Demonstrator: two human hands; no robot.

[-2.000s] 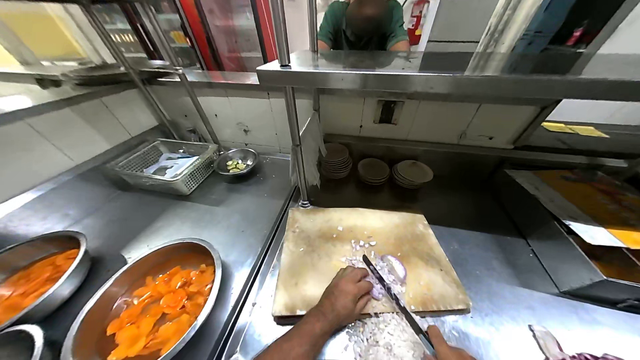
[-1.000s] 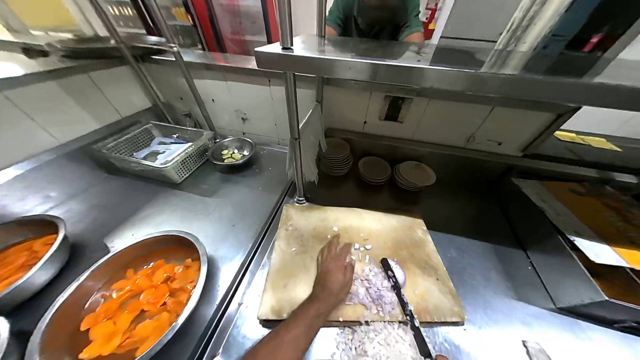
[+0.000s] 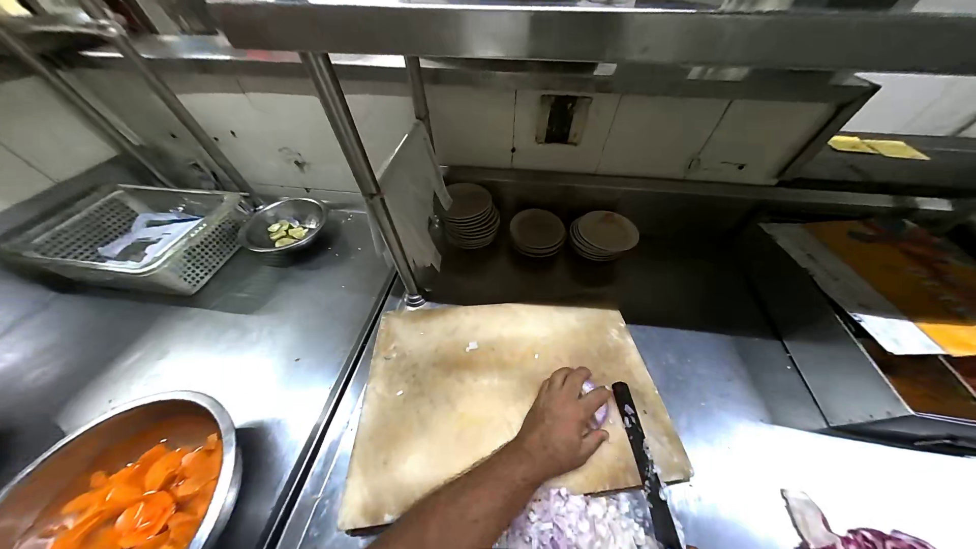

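Note:
My left hand (image 3: 563, 424) has its fingers curled around a piece of purple onion (image 3: 595, 404) on the right part of a worn cutting board (image 3: 457, 381). Just right of it is a long dark knife (image 3: 644, 461), its blade tip pointing away from me and bits of onion stuck to it. Of my right hand only a sliver shows at the bottom edge, by the knife's near end; its grip is hidden. A heap of chopped onion (image 3: 576, 522) lies against the board's near edge.
Left stand a steel bowl of sliced carrots (image 3: 229, 457), a plastic basket (image 3: 183, 271) and a small bowl with lime pieces (image 3: 252, 229). Plate stacks (image 3: 602, 235) are behind the board, beneath a steel shelf (image 3: 534, 34) on posts. Purple leafy trimmings (image 3: 862, 537) lie at lower right.
The chopped onion on the board has moved to the heap at its near edge. My left hand has moved right, onto the onion piece. The view has tilted down.

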